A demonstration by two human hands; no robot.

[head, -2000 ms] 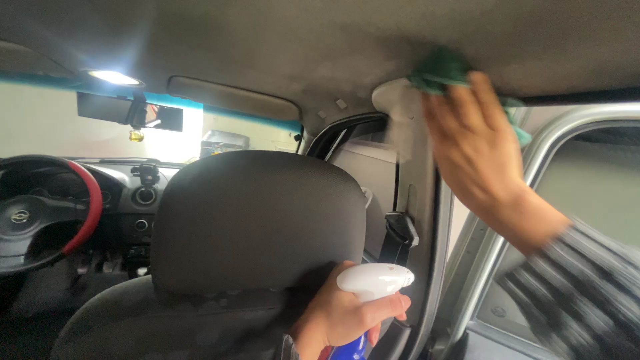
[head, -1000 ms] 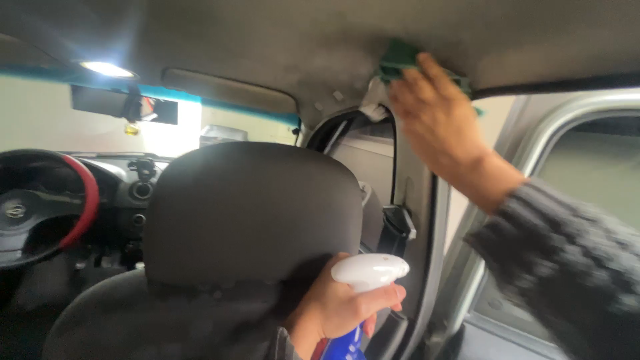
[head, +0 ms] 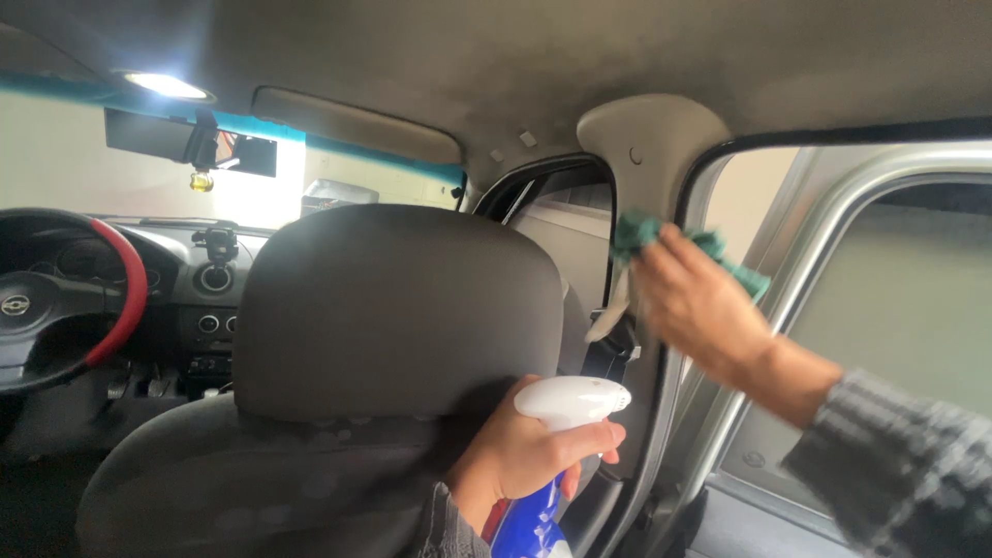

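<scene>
My left hand [head: 535,449] grips the neck of a blue spray bottle [head: 528,523] with a white trigger head [head: 572,401], behind the front seat's headrest [head: 399,310]. In my right hand [head: 701,310] is a crumpled green cloth [head: 673,236], held at the light door pillar trim [head: 647,167], below its rounded top. A seat belt [head: 608,353] hangs just under that hand, partly hidden. Above both hands spreads the grey headliner [head: 511,46], with darker smudges near the pillar top.
An open car door [head: 868,310] stands at the right. Further forward are a sun visor [head: 356,132], a lit dome lamp [head: 167,86], a rear-view mirror [head: 147,136], a phone mount [head: 217,244] and a steering wheel with a red section [head: 120,287].
My right hand has moved down with the green cloth from the headliner edge to the pillar trim, baring the pillar's top. My left hand still holds the spray bottle behind the seat.
</scene>
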